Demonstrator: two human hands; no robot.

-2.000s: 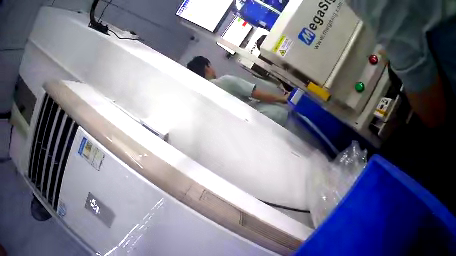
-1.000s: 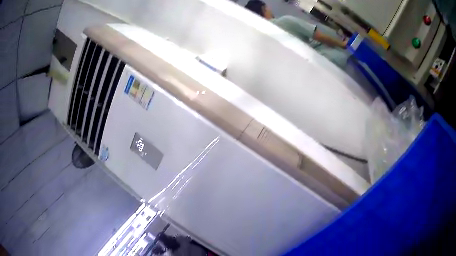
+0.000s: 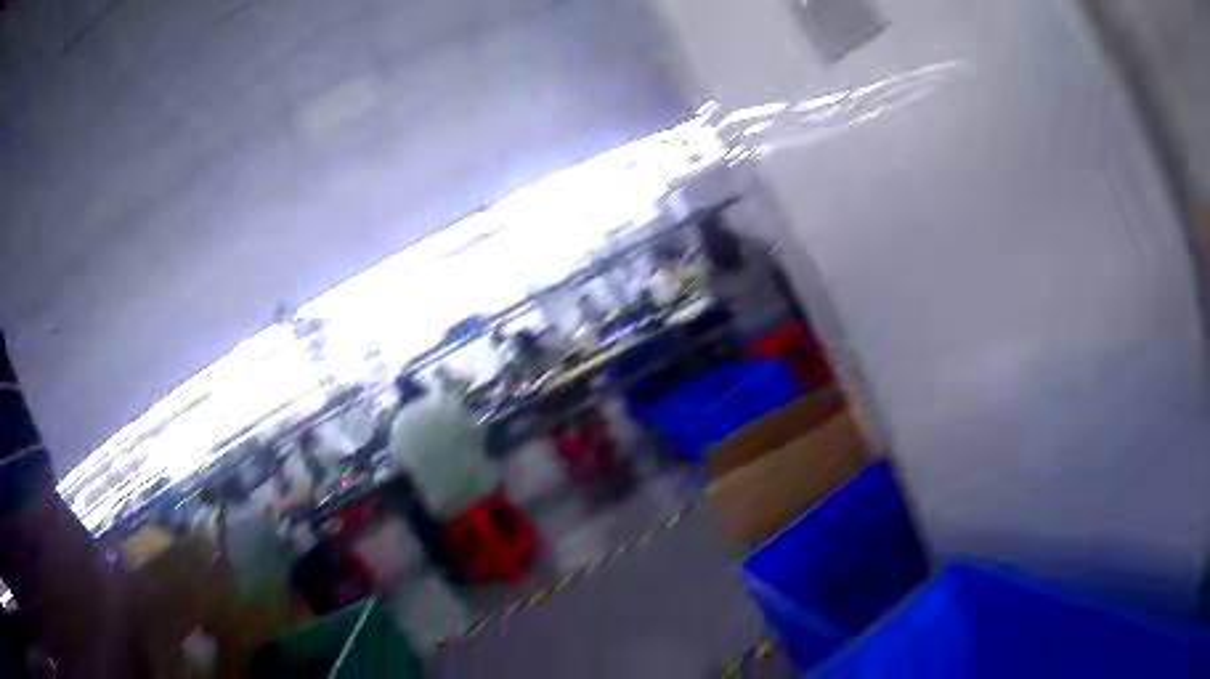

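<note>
The picture is blurred and tilted. Neither of my hands can be made out in it. The nearest thing in front of me is a large bright blue bin (image 3: pixel 1008 630), cut off by the lower right edge; its contents do not show. A second blue bin (image 3: pixel 843 564) stands just beyond it to the left. The tall white cabinet-like unit (image 3: pixel 982 305) rises behind the bins on the right.
A brown box (image 3: pixel 790 464) and another blue bin (image 3: pixel 730 405) stand beyond. A person in a light top (image 3: pixel 441 444) is by a red stool or crate (image 3: pixel 491 537). Blurred work lines run behind. A green object (image 3: pixel 325 646) is at the lower left.
The view has swung to the left. The test machine, the crumpled clear bags and the person beside them have left the picture; the factory floor and more bins have come in.
</note>
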